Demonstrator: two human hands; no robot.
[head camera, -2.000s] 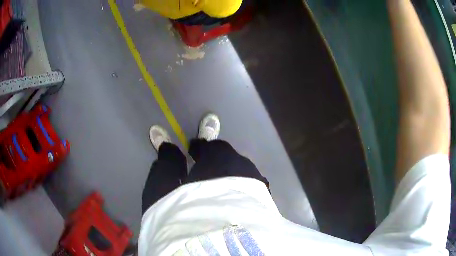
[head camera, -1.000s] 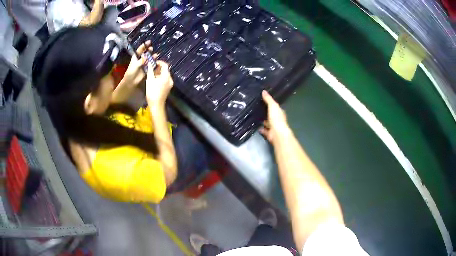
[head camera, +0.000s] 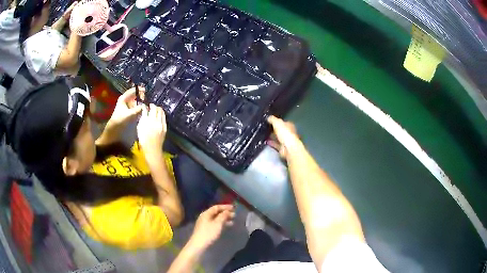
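A stack of shiny black blister trays (head camera: 243, 69) lies on the dark green bench mat (head camera: 368, 176), with dark parts under glare in its pockets. My right hand (head camera: 282, 137) grips the near right corner of the stack, fingers against its side; part of the fingers is hidden. My left hand (head camera: 214, 219) is low in front of the bench edge, away from the trays, fingers loosely bent, with nothing clearly seen in it.
A seated person in a yellow shirt (head camera: 128, 224) and black cap works at the bench's left edge, holding a small dark part. Beyond are a pink fan (head camera: 89, 18), a smartphone (head camera: 113, 36) and another person (head camera: 45, 50). A yellow note (head camera: 424, 56) hangs at right, past the green conveyor (head camera: 368, 64).
The view has shifted, so the person and trays sit lower and further left. My left hand has come into view at the bottom. My right hand remains on the tray corner.
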